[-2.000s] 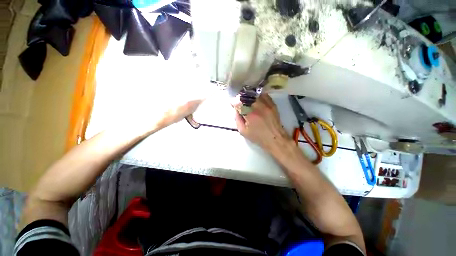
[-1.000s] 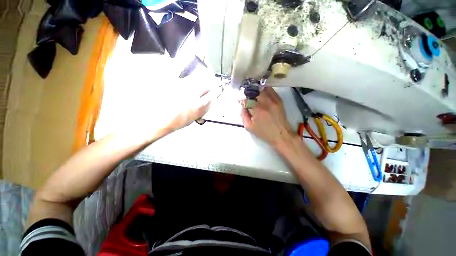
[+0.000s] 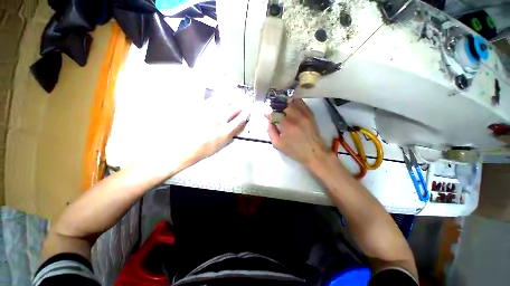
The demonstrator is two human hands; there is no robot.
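Note:
The white, speckled sewing machine head (image 3: 358,61) stands over the table, with its presser foot and needle area (image 3: 274,100) between my hands. My left hand (image 3: 226,125) lies left of the needle, partly washed out by the lamp glare, fingers towards the presser foot. A small dark edge of a work piece (image 3: 209,94) shows faintly beyond it. My right hand (image 3: 296,128) is bare, right beside the presser foot, with its fingertips partly hidden under the machine head. What either hand holds cannot be made out.
Scissors (image 3: 358,149) with orange-red and yellow loops lie right of my right hand. Blue-handled snips (image 3: 416,177) lie beside a parts tray (image 3: 445,191). Dark pointed leather pieces (image 3: 163,42) are piled at upper left, over cardboard (image 3: 50,134). A red container (image 3: 146,257) is below the table.
My left hand has moved right, closer to the needle. The dark piece that showed beyond it one second ago is now mostly lost in glare. My right hand stays by the presser foot.

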